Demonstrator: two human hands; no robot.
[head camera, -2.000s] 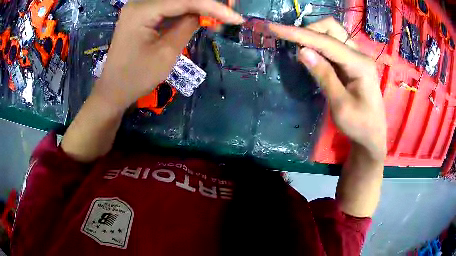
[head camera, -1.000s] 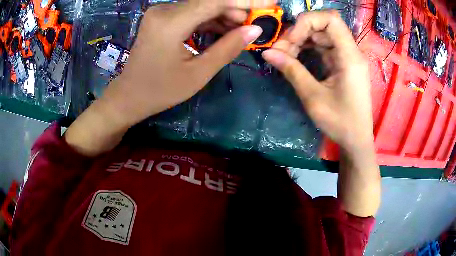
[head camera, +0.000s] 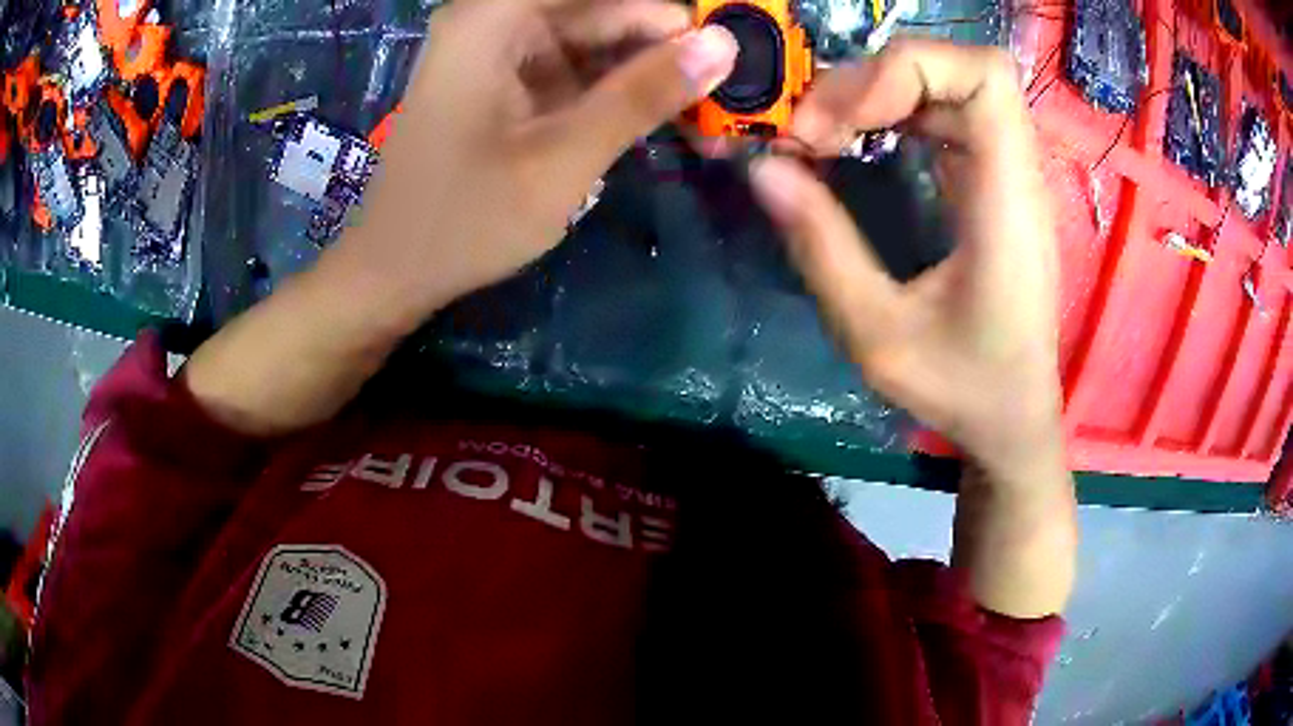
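An orange speaker holder (head camera: 794, 64) with a black oval speaker (head camera: 752, 60) in it is held up near the top middle of the view. My left hand (head camera: 525, 142) grips its left side, with the thumb on the front of the speaker. My right hand (head camera: 936, 227) is at its lower right, blurred, with thumb and forefinger close together near the holder's lower edge. Thin dark wires seem to run there, but I cannot tell if the fingers pinch them. A white circuit board (head camera: 315, 159) lies on the bench left of my left hand.
Orange holders (head camera: 135, 50) and grey boards (head camera: 168, 185) are piled at the far left. A red compartment tray (head camera: 1134, 355) stands at the right, with dark boards (head camera: 1106, 54) along its far edge. The green bench edge (head camera: 851, 451) runs in front of my body.
Since the first frame, a reddish board between my hands has left view and the orange holder with its speaker has come up into my left hand. Since the second, the holder has tilted more upright.
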